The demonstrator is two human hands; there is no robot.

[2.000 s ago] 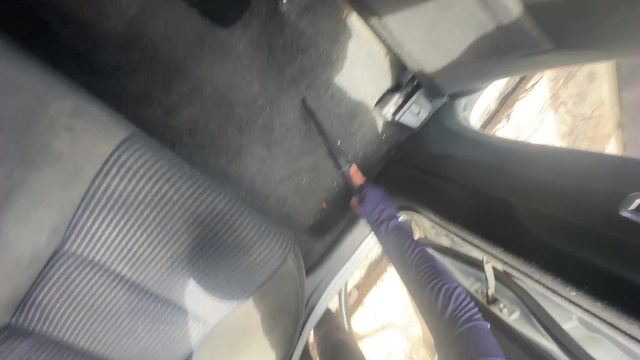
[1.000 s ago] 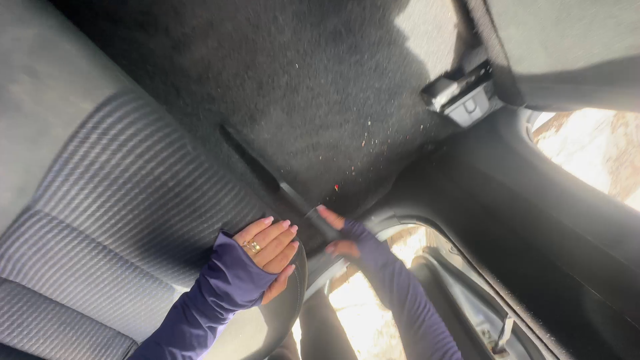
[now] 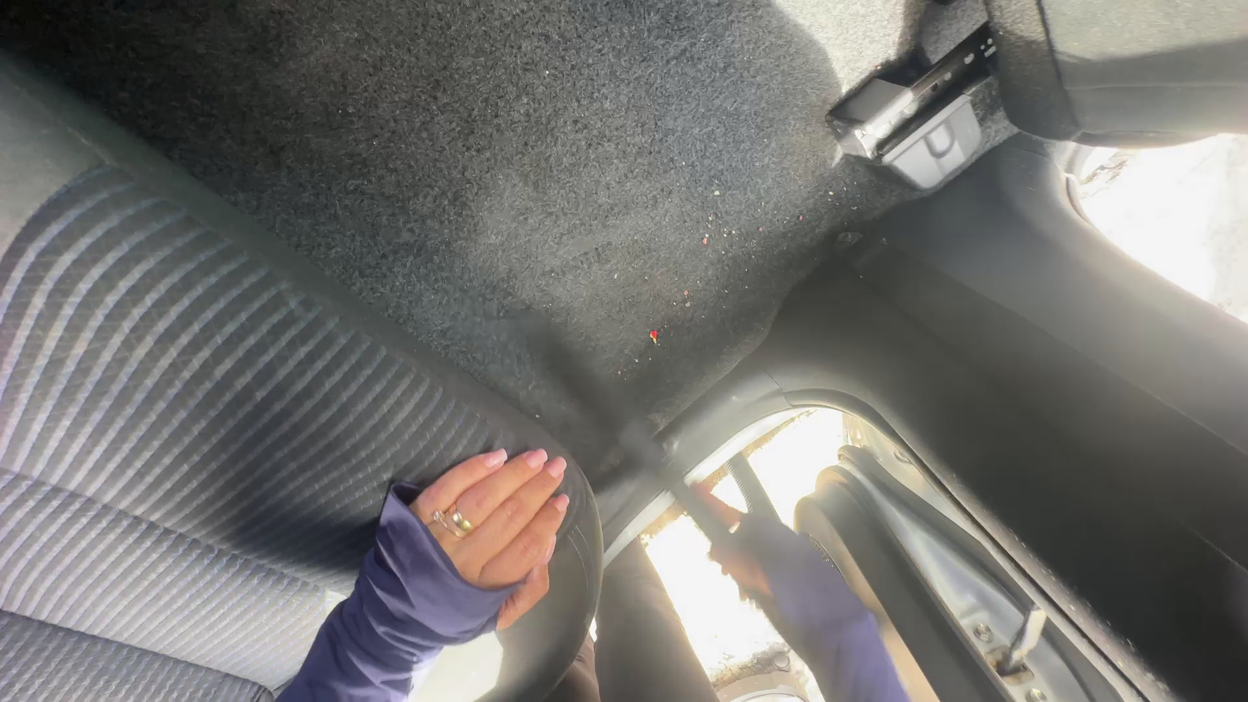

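My left hand [image 3: 502,531], with rings and a purple sleeve, lies flat on the edge of the striped fabric car seat [image 3: 244,390]. Beyond the door sill, my right hand [image 3: 731,541] is blurred by motion and closed around a dark, long, thin tool [image 3: 624,429], which could be a brush or a vacuum nozzle. The tool's far end reaches over the grey floor carpet [image 3: 468,166]. Small crumbs and a red bit [image 3: 654,335] lie on the carpet near the sill.
A seat rail with a plastic cover [image 3: 931,141] stands at the upper right, below another seat. A dark pillar trim [image 3: 975,361] runs down the right. The open car door [image 3: 907,546] and the door sill [image 3: 721,419] are at the lower right.
My right hand has drawn the tool back from the carpet toward the door opening. My left hand, out of view at first, came onto the seat edge and rests there. The view has shifted.
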